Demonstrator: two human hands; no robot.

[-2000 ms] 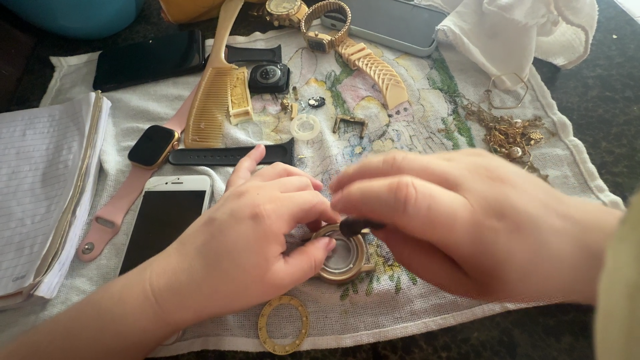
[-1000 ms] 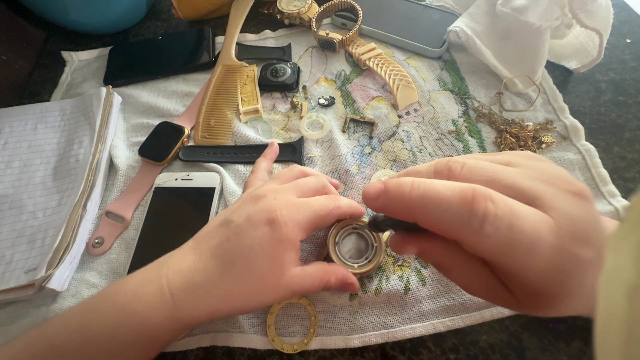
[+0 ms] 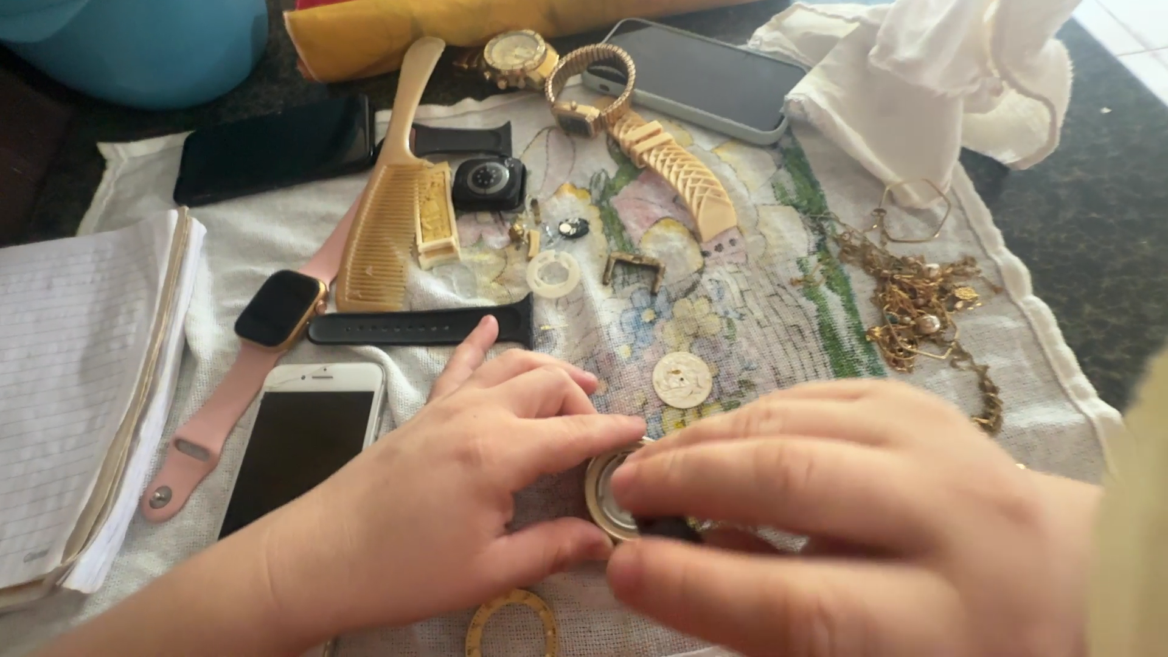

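Observation:
My left hand [image 3: 493, 456] grips the rim of a round gold-coloured watch case [image 3: 599, 493] between thumb and index finger, holding it on the cloth. Over the case's right side, my right hand [image 3: 839, 511] holds a small dark tool [image 3: 671, 527], mostly hidden by the fingers; its tip is out of sight. A pale round watch dial [image 3: 683, 380] lies just above the case. Below my left hand is a gold ring with markings [image 3: 511, 625]. Farther up lie a translucent plastic ring [image 3: 553, 274], a small metal bracket [image 3: 633, 270] and tiny watch parts [image 3: 573, 228].
An embroidered cloth [image 3: 1049, 347] carries a white phone [image 3: 301, 447], a pink-strapped smartwatch [image 3: 280, 310], a black watch strap [image 3: 411, 327], a comb [image 3: 379, 237] and tangled jewellery [image 3: 922, 310]. A notebook [image 3: 82, 383] sits left; a grey phone [image 3: 703, 78] and gold watches [image 3: 518, 57] are at the back.
The pale dial shows uncovered above the case. My right hand has come further over the watch case, covering more of it than a second ago. The view has shifted slightly.

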